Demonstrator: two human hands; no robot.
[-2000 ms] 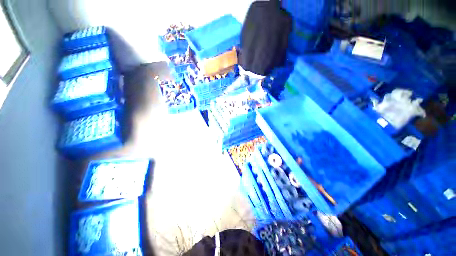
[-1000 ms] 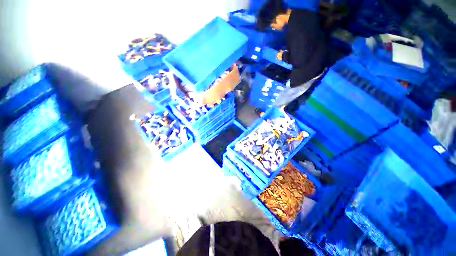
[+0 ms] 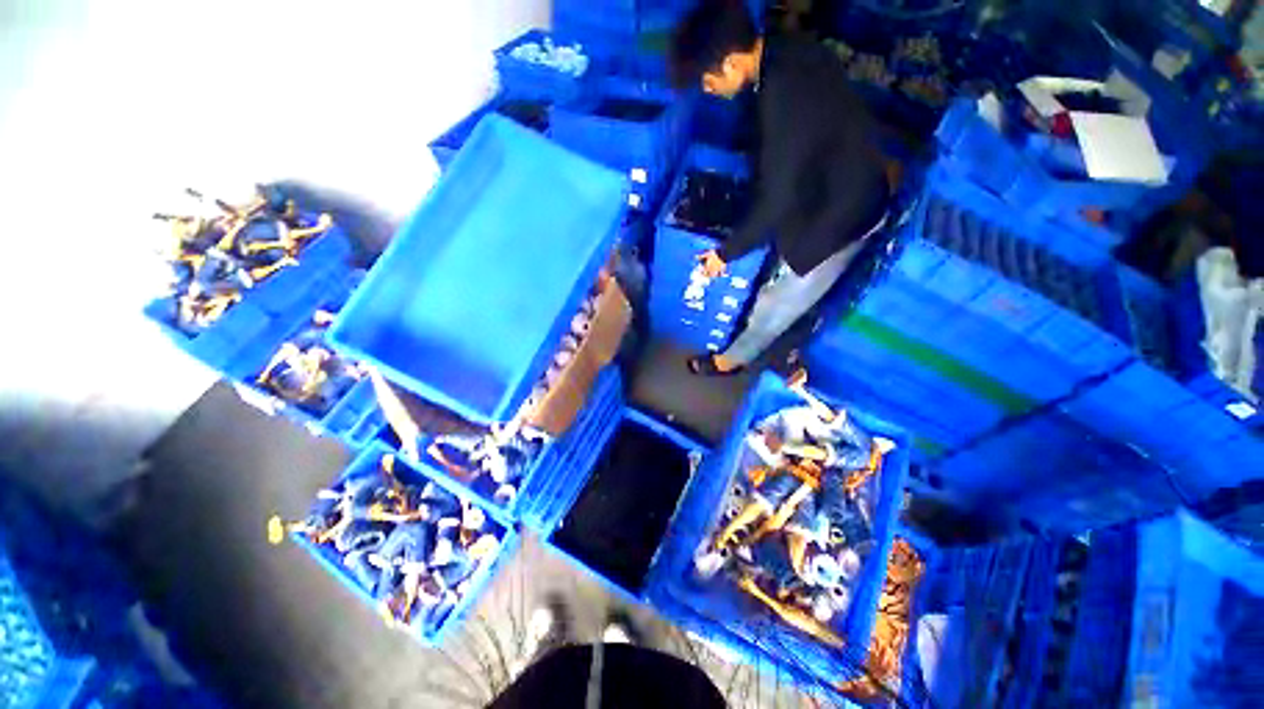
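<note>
Neither of my hands is in view. Nearest in front of me is a blue crate heaped with mixed orange, white and navy parts. To its left is a blue crate with dark contents. Further left, another crate holds mixed navy and white parts. Behind it, a light blue crate is tilted on top of a stack, above a brown cardboard carton. An orange-brown heap shows at the right of the nearest crate.
A person in dark clothing bends over stacked blue crates ahead. Tall crate stacks line the right, with a white open carton behind. Another crate with mixed parts stands at the left wall. Grey floor shows at left.
The view has moved forward and turned right, so the crates ahead look nearer and the left wall stacks have slid mostly out. The person ahead is now in fuller view, bending with an arm lowered.
</note>
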